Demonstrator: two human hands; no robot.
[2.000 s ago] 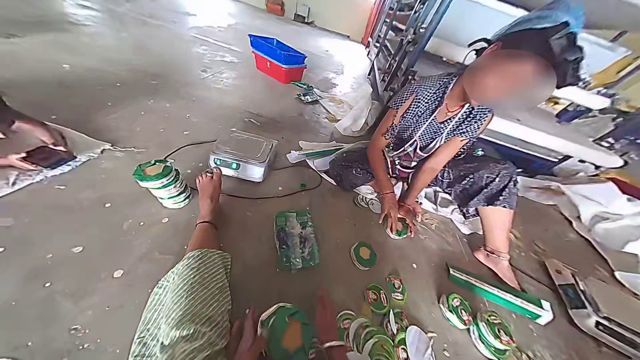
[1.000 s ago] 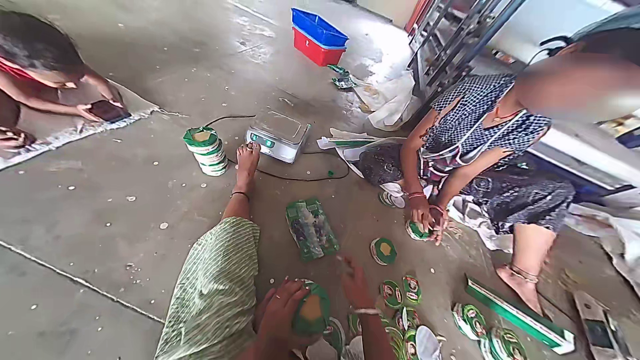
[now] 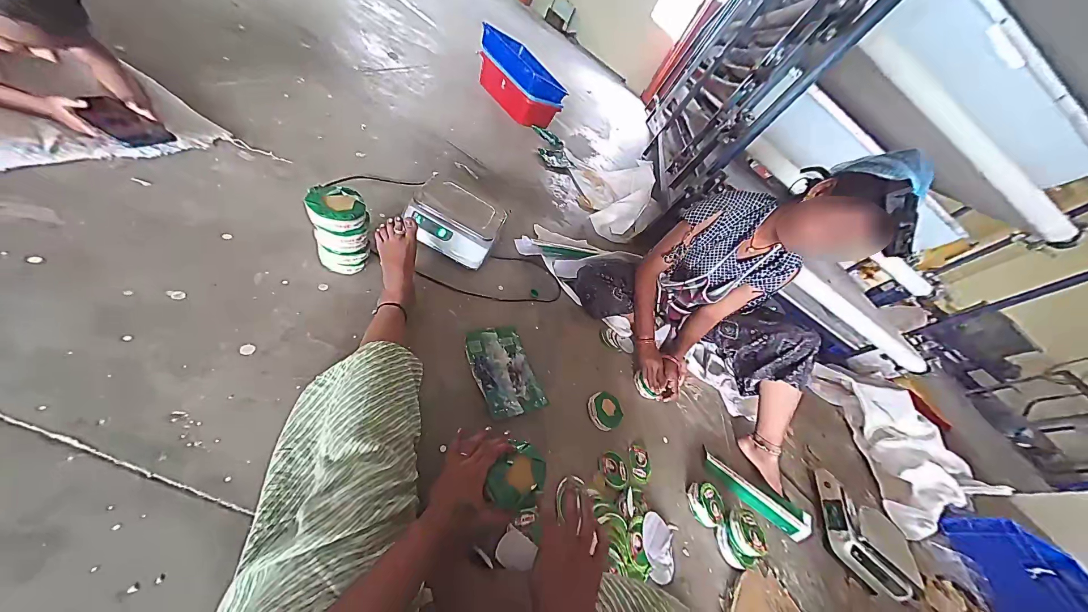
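Observation:
My left hand (image 3: 466,480) lies against the side of a round green-wrapped stack (image 3: 515,478) with a tan patch on top. My right hand (image 3: 574,535) is just right of it, its fingers at a round, light-rimmed disc (image 3: 571,495); blur hides how firmly it is held. Several round green-and-white labels (image 3: 614,467) lie loose beside my right hand, with white discs (image 3: 658,544) among them. Another green-topped roll (image 3: 605,410) sits farther forward. Beyond my left hand lies a green printed plastic pouch (image 3: 505,372).
A digital scale (image 3: 459,221) with a cable and a tall stack of green-topped rolls (image 3: 338,229) stand by my foot. A co-worker (image 3: 722,280) sits at the right, handling a roll. Another person's hands hold a dark device (image 3: 127,121). Blue and red crates (image 3: 518,81) stand farther back.
My right hand has moved from beyond the green-wrapped stack back toward me, to the loose labels. My left hand has shifted from the stack's top to its side.

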